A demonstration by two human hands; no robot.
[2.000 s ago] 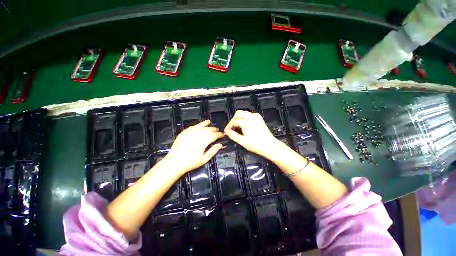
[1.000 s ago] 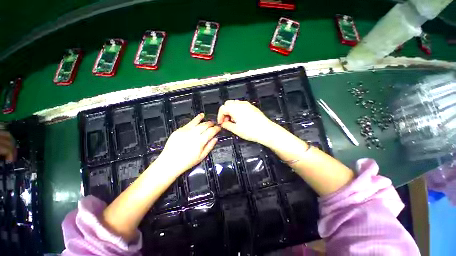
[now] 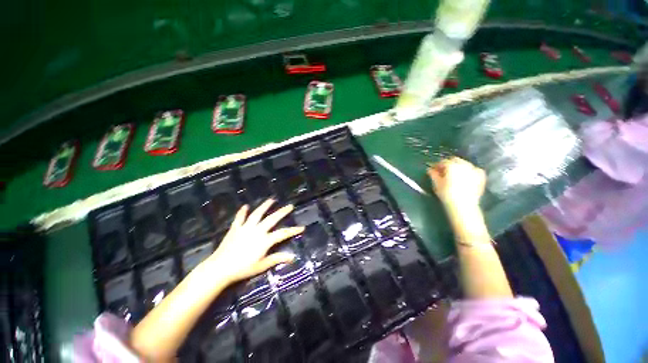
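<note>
The large black blister tray (image 3: 284,298) lies on the green bench with dark phone housings in its pockets. My left hand (image 3: 252,241) rests over the tray's middle with fingers spread, holding nothing. My right hand (image 3: 458,183) is at the pile of small parts (image 3: 426,147) right of the tray, its fingers bent down and partly covering the pile. Whether a part is between its fingertips cannot be seen. The tweezers (image 3: 399,174) lie between the tray and my right hand.
Phone assemblies (image 3: 229,114) stand on the green conveyor belt (image 3: 273,106) behind the pale edge. A taped post (image 3: 430,67) rises there. Clear blister trays (image 3: 526,142) lie right of my hand. Another black tray (image 3: 20,298) is far left. A person in a pink sleeve (image 3: 618,149) is at right.
My right hand has left my left hand over the tray and moved right to the small parts. My left hand's fingers have spread. The view has turned right. The hand at the far left is gone.
</note>
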